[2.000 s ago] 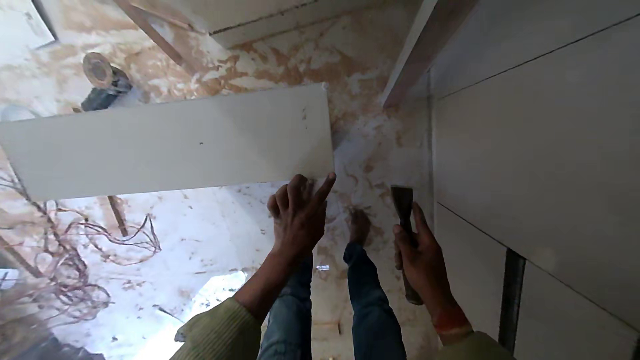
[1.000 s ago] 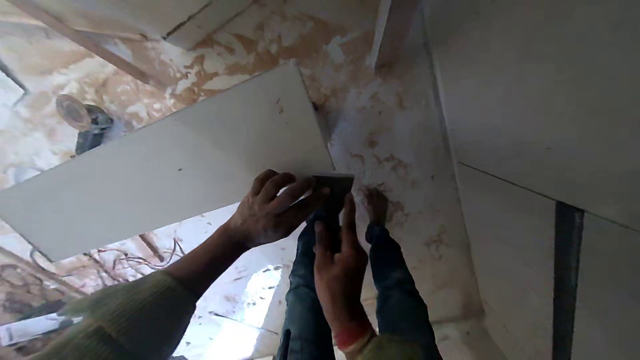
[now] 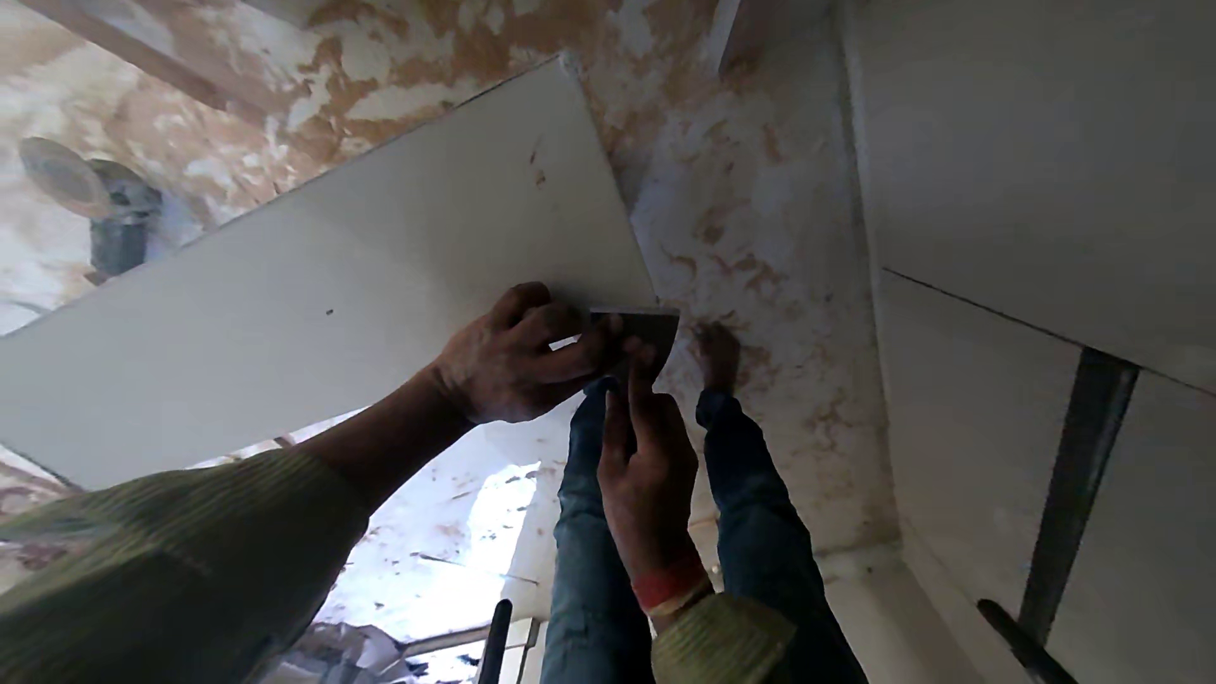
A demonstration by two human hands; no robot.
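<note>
My right hand grips a putty knife, its dark wide blade pointing away from me and its handle hidden by the hand. My left hand is bent at the blade, with fingertips touching its left part. Beneath the left hand and reaching to the far left lies a long pale board, with a few small dark marks. The blade is beside the board's near right corner; whether it touches the board I cannot tell.
A roll of tape and a dark object lie beyond the board. A pale panelled surface with a dark strip stands at right. My bare foot is on the stained floor. A wooden bar lies at upper left.
Two seconds ago the putty knife was at the right, apart from my left hand. Now it is at the left hand's fingers, by the board's corner. The view has turned.
</note>
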